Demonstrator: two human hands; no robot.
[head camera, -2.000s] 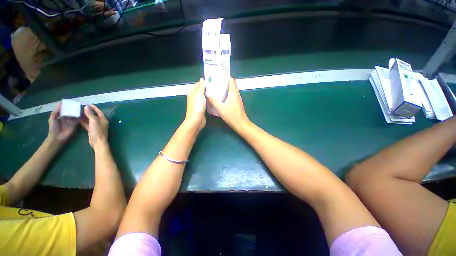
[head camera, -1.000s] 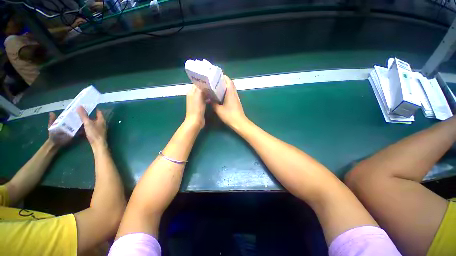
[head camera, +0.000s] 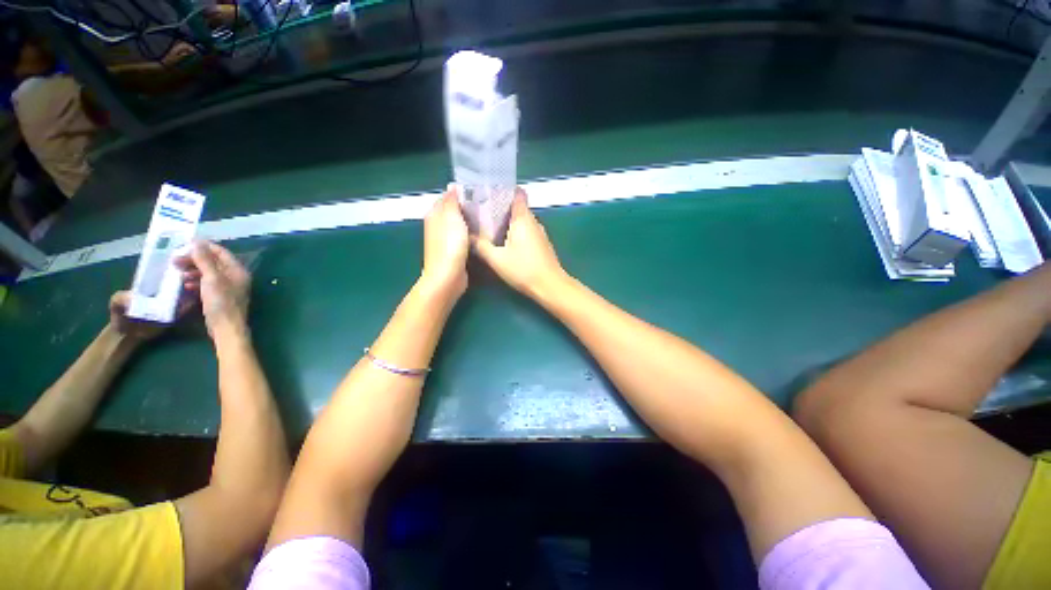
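Observation:
A tall white product box (head camera: 482, 150) with small dark print stands upright above the bench, slightly blurred. Its top end is open, with a tuck flap sticking up on the left and a smaller flap at the right. My left hand (head camera: 446, 242) grips its lower left side. My right hand (head camera: 521, 248) grips its lower right side, the thumb near the bottom end. The fingers behind the box are hidden.
Green bench top (head camera: 692, 277) with a white strip (head camera: 692, 180) along its far side. Flat cartons (head camera: 881, 213) and an erected carton (head camera: 925, 207) lie at right. A left neighbour's hands hold another white box (head camera: 168, 254). A neighbour's bent arm is at right.
The box in my hands has swung from a foreshortened tilt back to upright, its open end up. The left neighbour's box has turned to show its printed front.

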